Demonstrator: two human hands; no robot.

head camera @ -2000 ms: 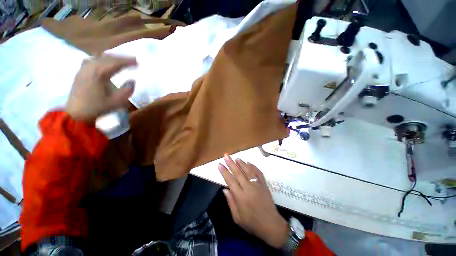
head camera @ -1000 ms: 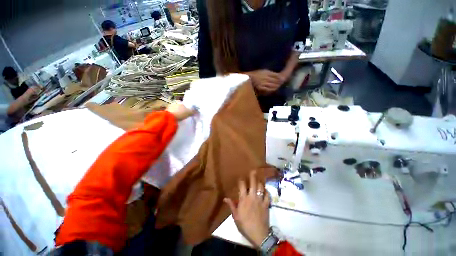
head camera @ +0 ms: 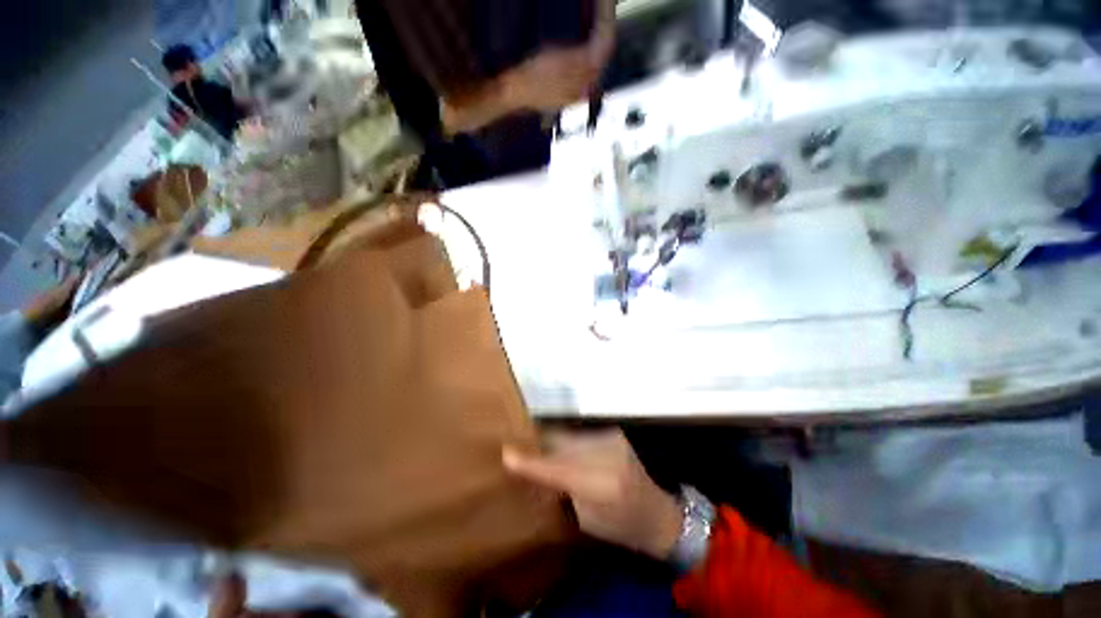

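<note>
The large brown panel (head camera: 374,398) fills the left and middle, blurred, away from the needle. A thin handle loop (head camera: 488,260) arcs above its top edge. White lining (head camera: 302,582) shows along its lower edge. My right hand (head camera: 610,489) grips the panel's right edge, thumb on the brown face, fingers partly hidden. A small blurred skin-coloured patch at the bottom left may be fingertips of my left hand (head camera: 226,595); its hold cannot be made out. The sewing machine (head camera: 773,193) stands at the right, with the needle area (head camera: 622,284) left of its middle.
A person's hands and forearm (head camera: 531,91) are at the table's far side. Thread snips (head camera: 902,268) with dark cord lie on the machine bed. A white panel (head camera: 181,296) lies at left. Strap bundles (head camera: 290,169) and another person (head camera: 203,103) are behind. Pale material (head camera: 954,501) hangs at lower right.
The brown panel has come away from the needle and swung left and towards me. My right hand has moved from lying on it to gripping its edge. The view has shifted.
</note>
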